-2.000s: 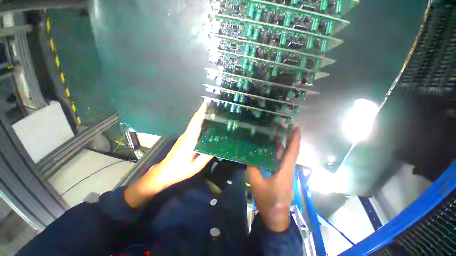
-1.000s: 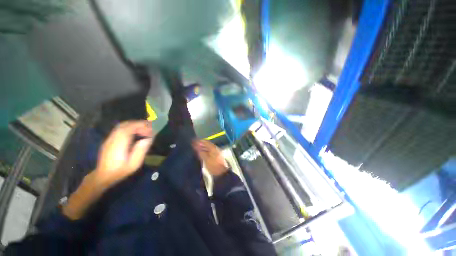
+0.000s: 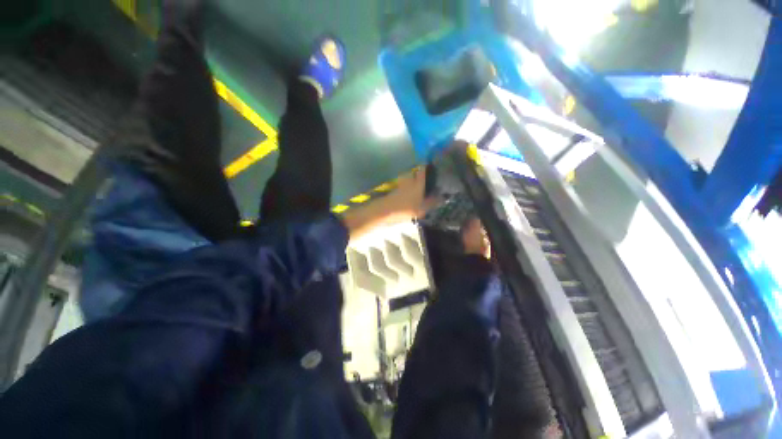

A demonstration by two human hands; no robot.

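A large open magazine (image 3: 549, 283) with pale metal edges and dark slotted sides stands tilted on the right of the view. My left hand (image 3: 403, 201) reaches across to its upper left corner, with the fingers hidden or blurred against a dark part. My right hand (image 3: 476, 240) is small and blurred just below, at the magazine's dark left side. Whether either hand grips it cannot be told.
A blue stool (image 3: 399, 86) with a hole in its seat stands beyond the magazine. Blue rack posts (image 3: 634, 129) run along the right. A blue shoe (image 3: 326, 64) and dark trouser legs are above left. Yellow tape (image 3: 253, 159) marks the green floor. A white slotted piece (image 3: 390, 261) lies below my left forearm.
The view has turned from the bench and boards down to the floor and magazine. My hands held a green board, then were apart in front of me, and are now at the magazine.
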